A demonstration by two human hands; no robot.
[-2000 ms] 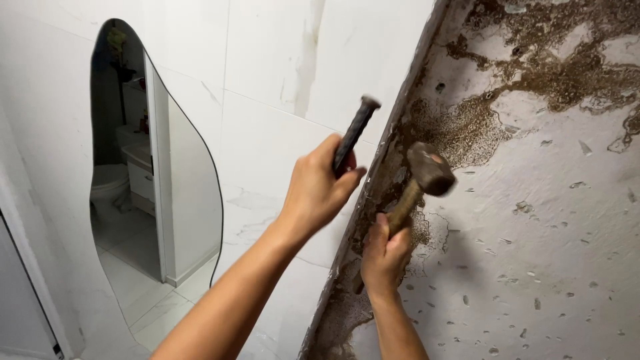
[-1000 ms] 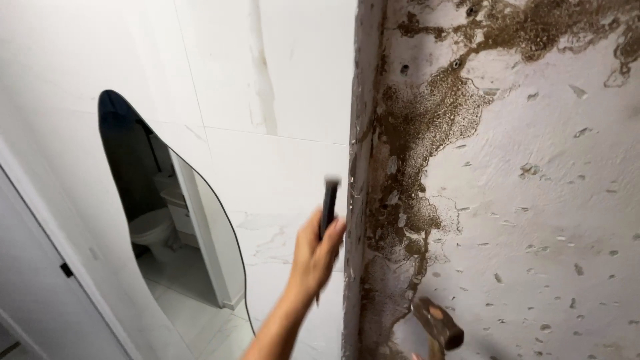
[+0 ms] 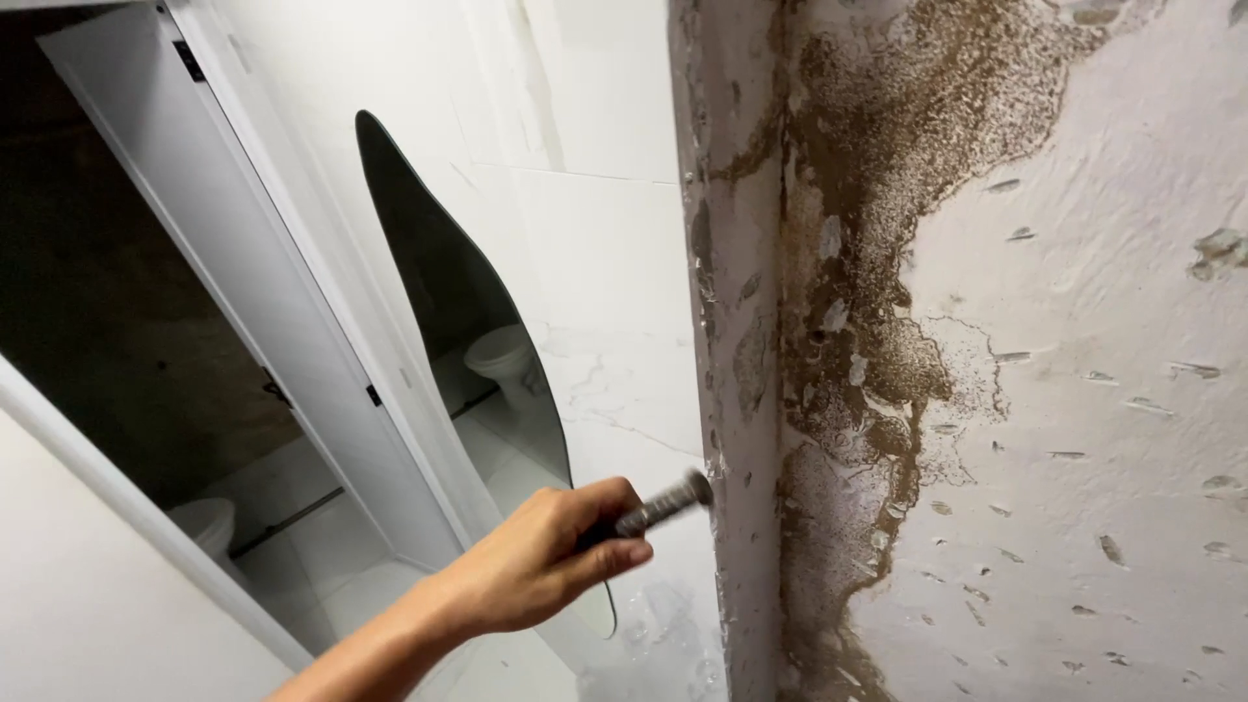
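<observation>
My left hand (image 3: 546,561), at the lower middle, grips a dark metal chisel (image 3: 668,505). The chisel's blunt round end points up and right, close to the edge of the white marble-patterned tile (image 3: 624,312); whether it touches there I cannot tell. The fist hides the rest of the tool. Right of the tile edge runs a narrow plaster return, then a pitted wall (image 3: 1072,468) with brown damp stains (image 3: 858,195) down its left side. My right hand and the hammer are out of view.
A wavy frameless mirror (image 3: 458,283) is on the tiled wall just behind my left hand, reflecting a toilet. Farther left, a white door (image 3: 205,185) stands open in its frame, with a toilet (image 3: 205,522) and a tiled floor (image 3: 341,546) beyond the doorway.
My right hand and the hammer have left the view. The chisel, upright a second ago, now slants up to the right. The view has swung left, bringing in more of the doorway.
</observation>
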